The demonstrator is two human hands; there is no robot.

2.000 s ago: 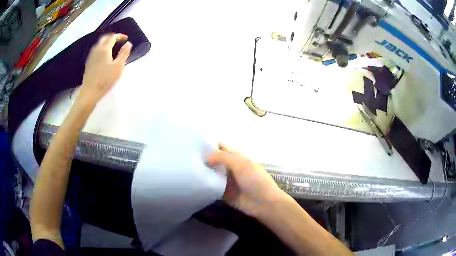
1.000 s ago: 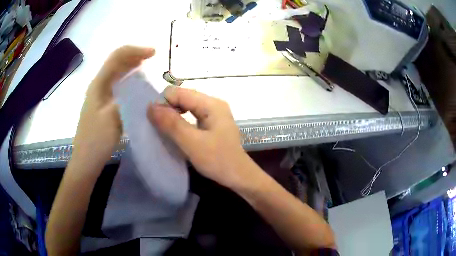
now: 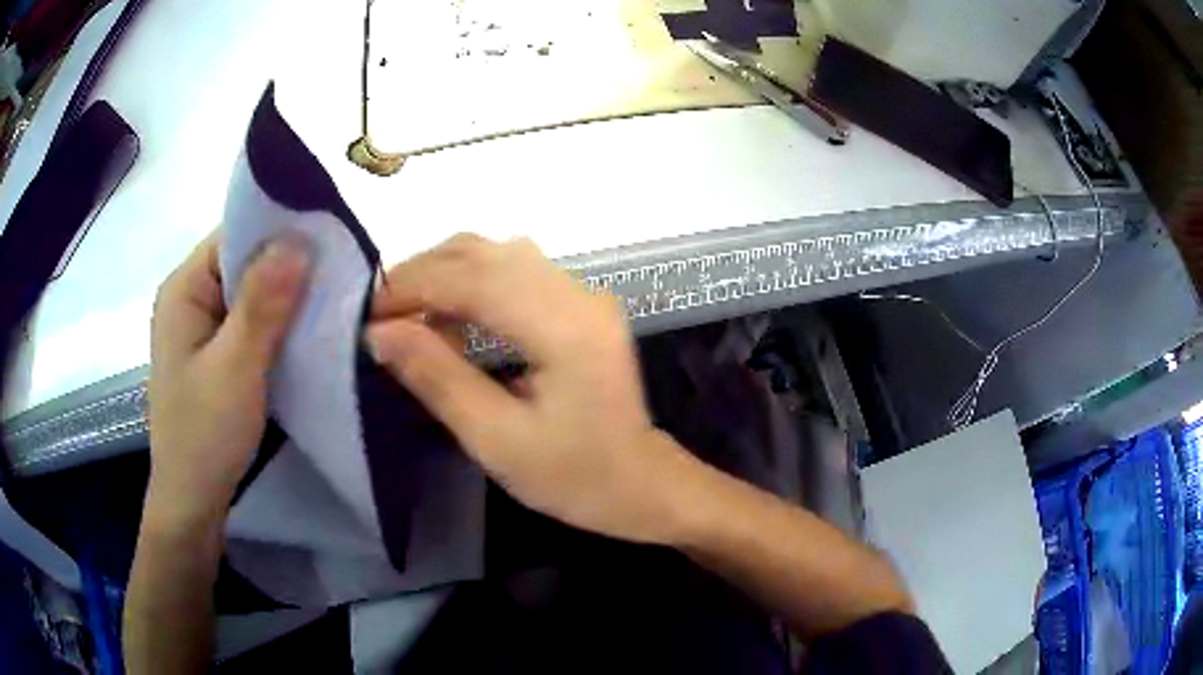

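Note:
A fabric piece [image 3: 317, 356], pale on one face and dark on the other, is held up at the table's front edge. Its pointed dark tip stands up at the top and its lower part hangs over the edge. My left hand [image 3: 218, 356] grips its left side, thumb on the pale face. My right hand [image 3: 521, 376] pinches its right edge with thumb and fingers, where the dark layer shows beside the pale one. The fingers behind the fabric are hidden. More pale fabric [image 3: 435, 521] hangs below, over my dark-clothed lap.
Dark strips [image 3: 66, 198] lie at the left of the table. Open silver snips [image 3: 772, 90], dark scraps [image 3: 732, 20] and a dark flat rectangle [image 3: 910, 119] lie at the back right. A ruler strip [image 3: 792, 264] runs along the front edge. Blue baskets [image 3: 1135, 554] stand below right.
The view has shifted right and down. My left hand left the dark strip and took hold of the pale piece. The piece now stands upright between both hands, with its dark face partly showing.

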